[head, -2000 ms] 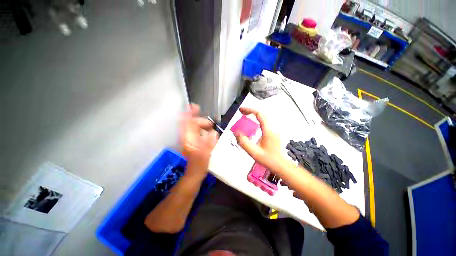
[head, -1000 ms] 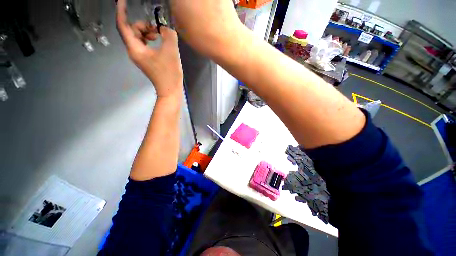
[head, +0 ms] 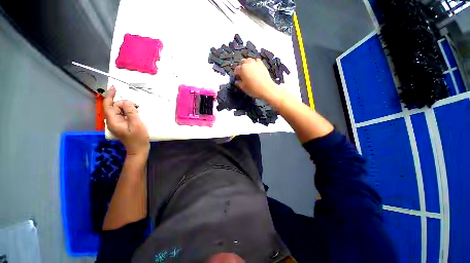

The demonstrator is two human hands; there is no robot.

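Note:
Many flat black parts (head: 263, 110) lie in a loose pile on the right of the white tabletop. My right hand (head: 252, 77) is over the middle of the pile, fingers bent down into it; whether it holds a part is hidden. A pink fixture (head: 184, 106) with black parts in its recess lies left of the pile, near the front edge. A plain pink block (head: 139, 53) lies further back on the left. My left hand (head: 123, 119) is at the table's left edge, palm up with fingers curled; I cannot tell if it holds anything.
A pale thin rod (head: 100, 71) with a wiry end crosses the table's left edge. A blue bin (head: 77, 192) with black parts stands left of my knees. Thin metal tools (head: 222, 10) and a shiny plastic bag (head: 275, 13) are at the far edge. Blue panels (head: 386, 164) stand at right.
Both hands have come down from the upper left: the right onto the black pile, the left to the table's left edge. The view has turned down towards the table.

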